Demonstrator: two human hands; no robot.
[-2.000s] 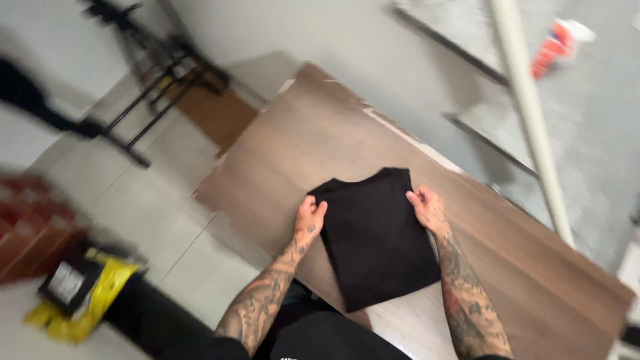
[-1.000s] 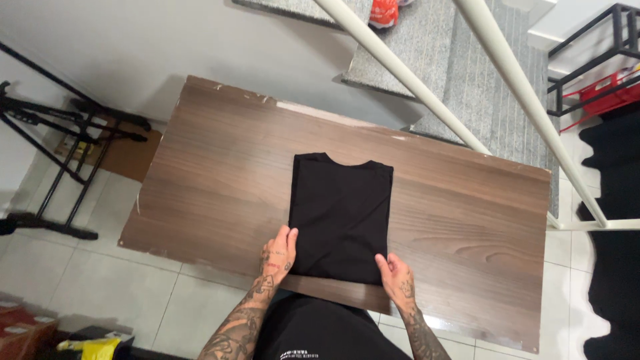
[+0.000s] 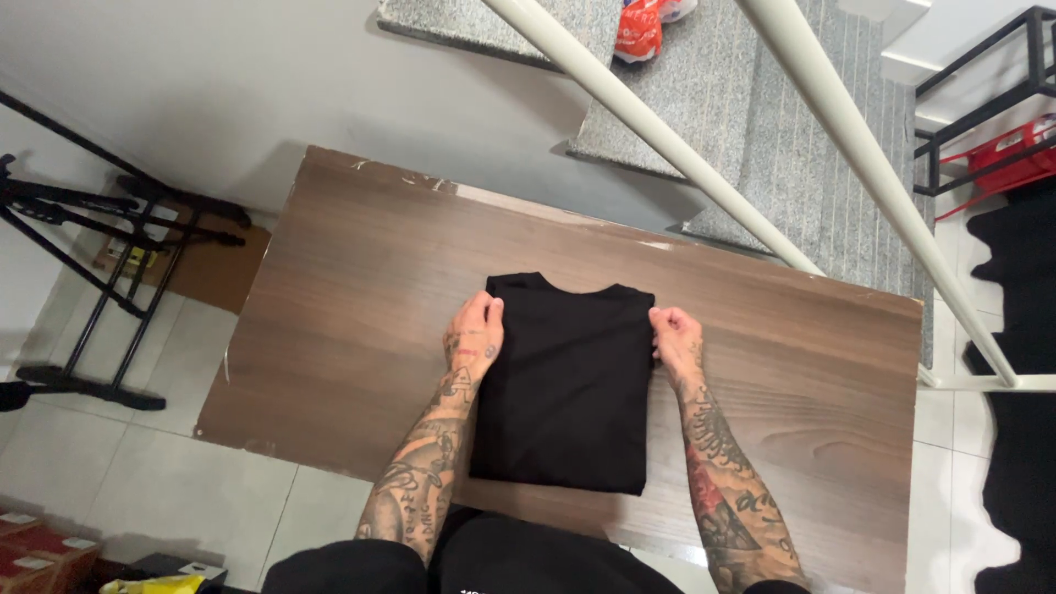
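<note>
A black T-shirt [image 3: 565, 388], folded into a rectangle with its neckline at the far side, lies on a wood-grain table top [image 3: 784, 355]. My left hand [image 3: 476, 332] grips its left edge near the upper corner, thumb along the cloth. On the opposite edge, just below the shoulder corner, my right hand [image 3: 676, 337] pinches the fabric between thumb and fingers.
Past the far edge rise carpeted stair treads [image 3: 685, 107] with a white metal railing [image 3: 643, 124] and a red plastic bag [image 3: 639, 31]. A black folding metal stand [image 3: 124, 289] is at left, red boxes [image 3: 41, 553] at lower left.
Both hands have moved up the shirt's sides, from its near corners one second ago to near its shoulder corners now. The view has shifted strongly since two seconds ago.
</note>
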